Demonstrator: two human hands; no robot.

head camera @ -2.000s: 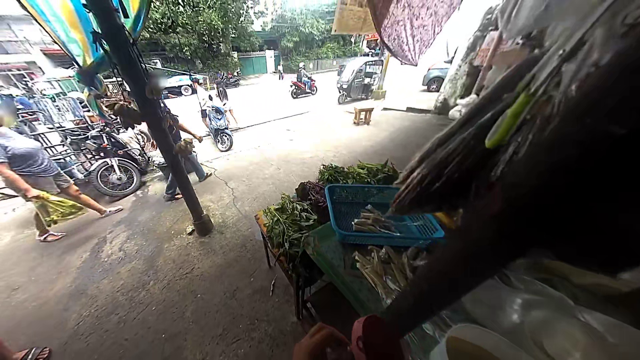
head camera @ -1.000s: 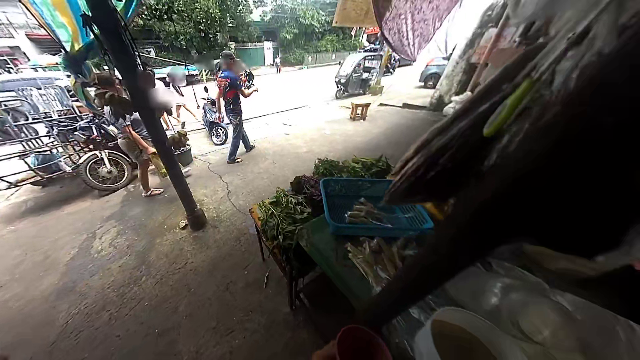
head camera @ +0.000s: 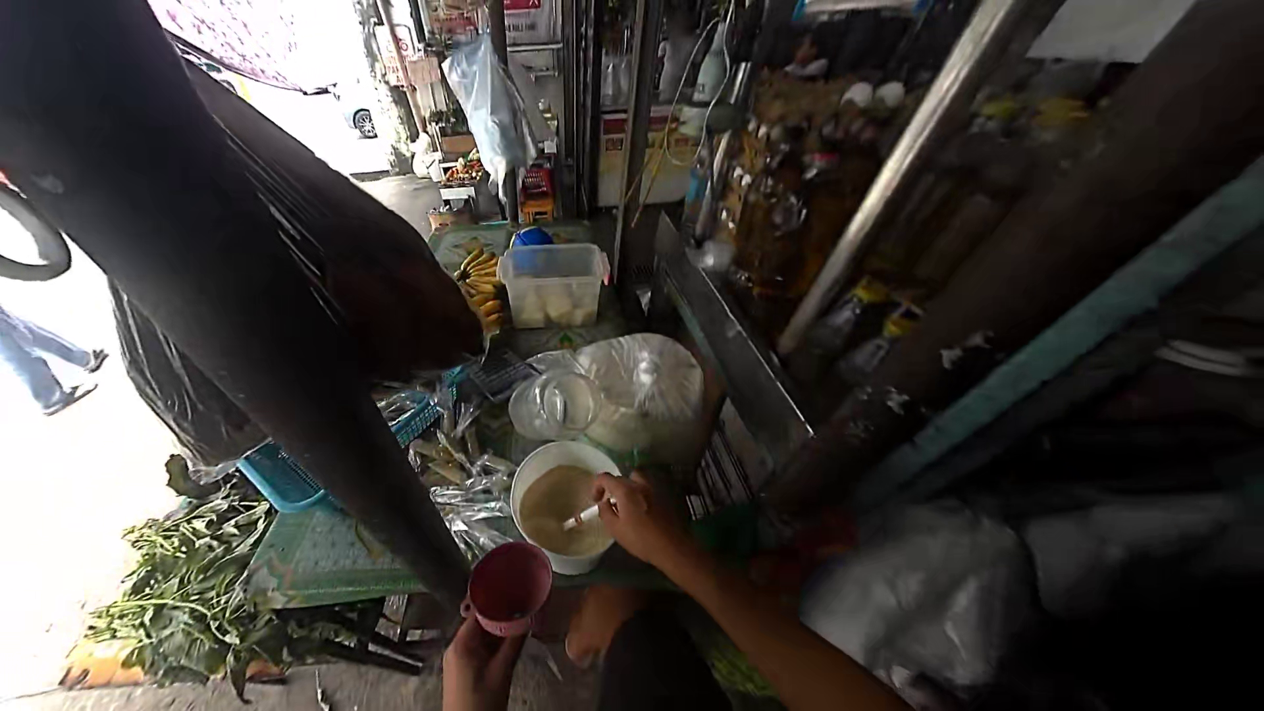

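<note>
In my left hand (head camera: 481, 660) is a pinkish-red plastic cup (head camera: 510, 585), held upright at the near edge of the table; its inside looks dark. My right hand (head camera: 637, 513) grips the white handle of a utensil (head camera: 585, 515), whose lower end is in the tan contents of a white tub (head camera: 565, 563). The contents look grainy or liquid; I cannot tell which. The cup is at the tub's near left side. Behind the tub are a clear plastic container (head camera: 555, 404) and a large clear plastic bag (head camera: 647, 380) with pale contents.
Bagged goods (head camera: 469, 489) lie left of the tub, near a blue basket (head camera: 281, 479). Leafy greens (head camera: 188, 583) are at the lower left. Bananas (head camera: 481, 286) and a clear box (head camera: 553, 286) stand farther back. A dark post (head camera: 326, 395) crosses the left side; a metal ledge (head camera: 726, 341) runs right.
The view has swung right from the street to the stall. My right hand, not in view before, now holds a utensil in the white tub. The red cup was at the lower edge before.
</note>
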